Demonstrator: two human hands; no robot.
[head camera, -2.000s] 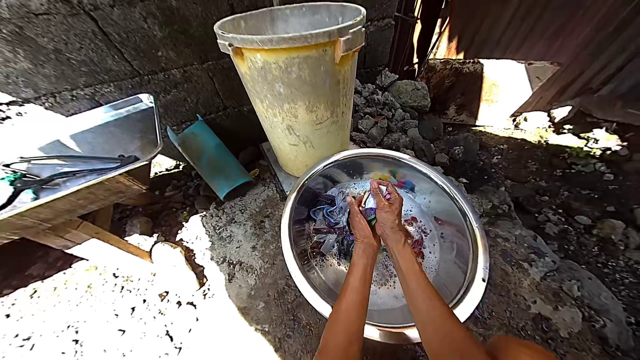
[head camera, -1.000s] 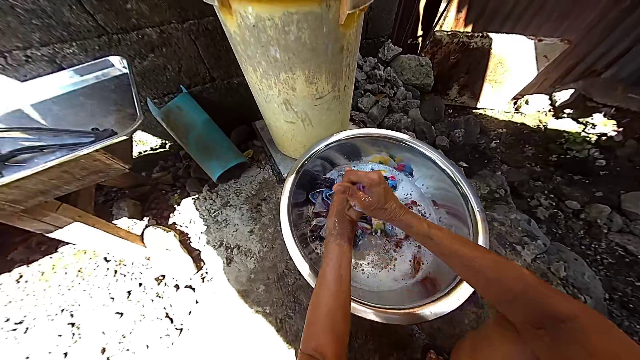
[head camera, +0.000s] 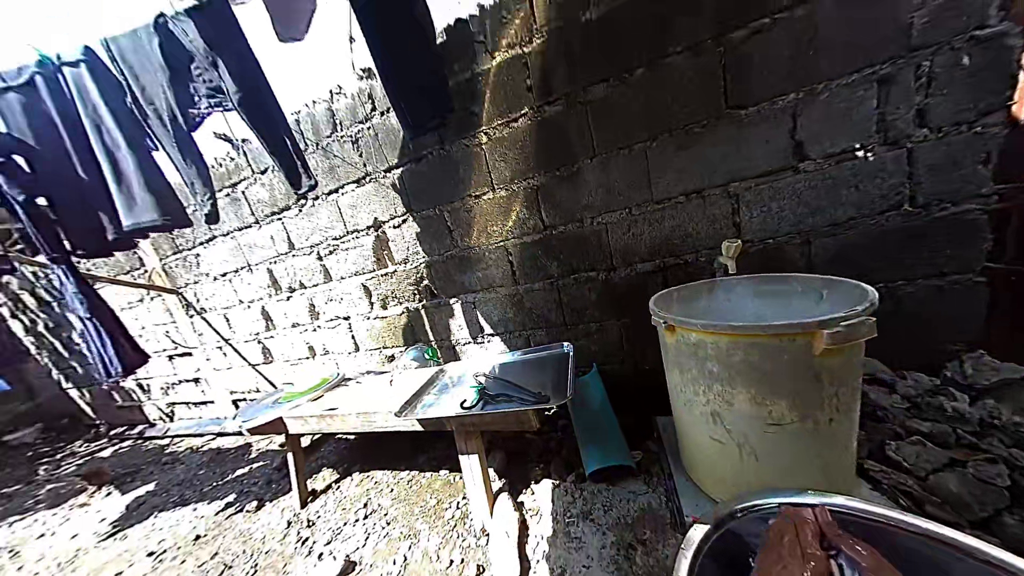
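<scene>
The rim of a steel basin (head camera: 868, 504) shows at the bottom right corner of the view. Inside it, at the frame's lower edge, are my two hands, close together and partly cut off: my left hand (head camera: 788, 544) and my right hand (head camera: 852, 552). A bit of cloth seems to be between them, but blur and shade hide how the fingers lie on it. The suds and most of the washing in the basin are out of view. Right behind the basin stands a large yellowed plastic bin (head camera: 760, 408).
A wooden bench (head camera: 352, 420) at the centre left bears a metal tray (head camera: 568, 376) with black hangers (head camera: 512, 392). A teal curved piece (head camera: 600, 424) leans beside it. Clothes (head camera: 112, 144) hang at upper left. A tap (head camera: 728, 254) juts from the block wall; rubble (head camera: 936, 456) lies right.
The view has swung up and left, bringing in the wall and hanging clothes. My hands, clasped together over the basin a second ago, are now low at the right edge.
</scene>
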